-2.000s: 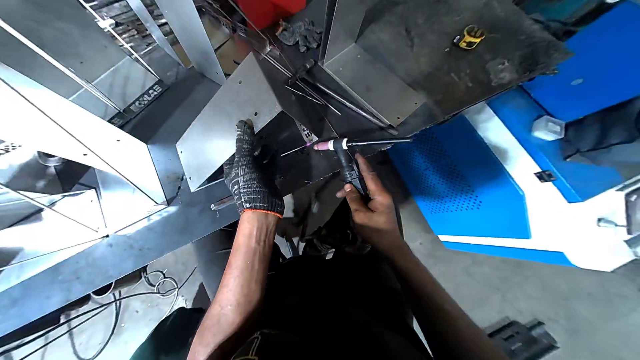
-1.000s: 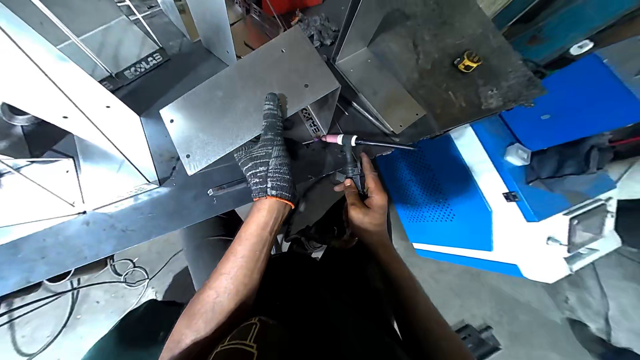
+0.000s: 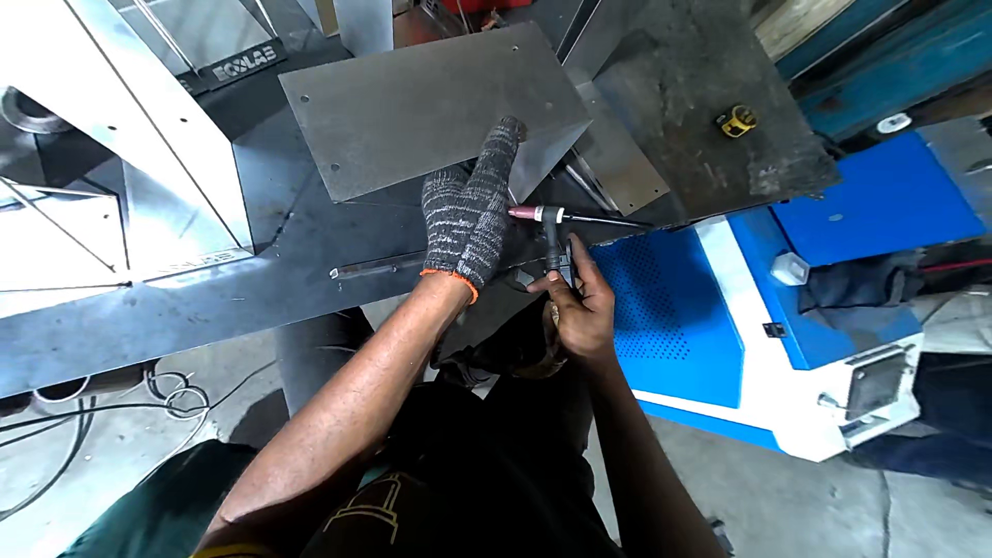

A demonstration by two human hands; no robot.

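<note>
My left hand (image 3: 473,209), in a grey knitted glove with an orange cuff, grips the near edge of a bent sheet-metal piece (image 3: 403,108) with small holes in its corners. Its extended finger lies on the metal face, while the rest of the grip is partly hidden underneath. Bare, my right hand (image 3: 581,302) is closed around the handle of a TIG welding torch (image 3: 552,232). The torch's pink nozzle points left, close to the glove, and its long black back cap points right. Below and left of the glove, a thin metal strip (image 3: 380,266) lies on the steel table (image 3: 302,232).
Large folded sheet-metal parts (image 3: 186,178) stand at the left. Another metal bracket (image 3: 620,155) and a yellow tape measure (image 3: 736,122) are at the right. A blue and white machine (image 3: 682,310) stands beside the table, and cables (image 3: 182,399) lie on the floor at lower left.
The sheet-metal piece has turned, with its broad face now more toward the camera. My left hand stays on it and my right hand still holds the torch. The view has shifted.
</note>
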